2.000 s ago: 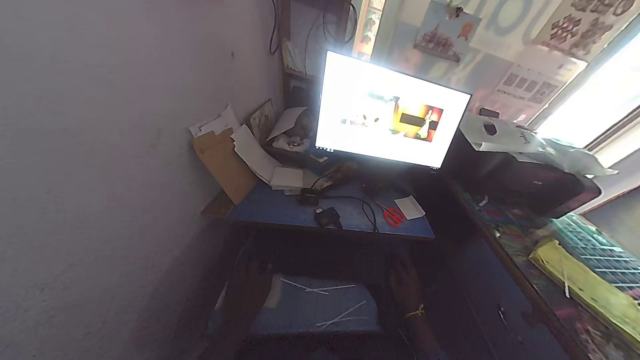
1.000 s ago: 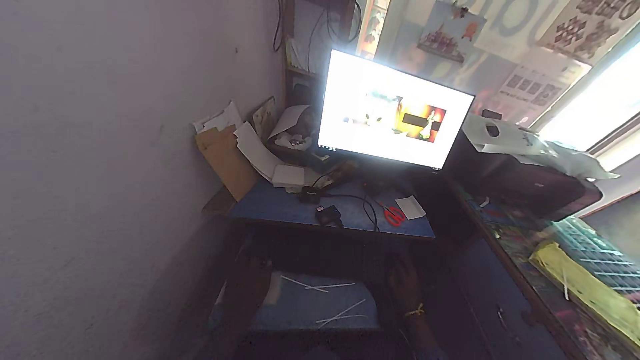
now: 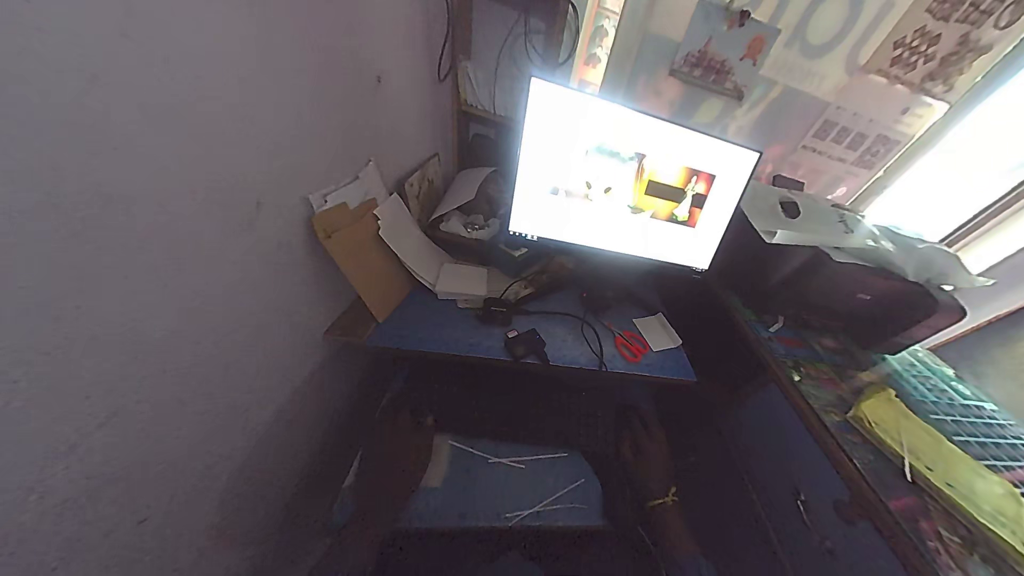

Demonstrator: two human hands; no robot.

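My left hand point(image 3: 408, 440) rests at the left end of a dark keyboard point(image 3: 512, 412) on the pull-out shelf, its fingers in deep shadow. On the right, my right hand point(image 3: 644, 448), with a yellow band at the wrist, lies over what looks like a dark computer mouse point(image 3: 634, 420). Above them a lit monitor point(image 3: 632, 176) stands tilted in view on the blue desk point(image 3: 448, 328). Red-handled scissors point(image 3: 631, 346), a white paper piece point(image 3: 658, 332) and a black adapter point(image 3: 526, 345) with cables lie on the desk. Thin white sticks or strips point(image 3: 528, 458) lie on the shelf's blue surface.
Brown envelopes point(image 3: 364, 256) and papers lean against the wall at left. At right a dark printer point(image 3: 848, 280) carries sheets and plastic. A yellow packet point(image 3: 936, 464) lies beside a teal wire rack point(image 3: 960, 408). A wooden edge runs along the right counter.
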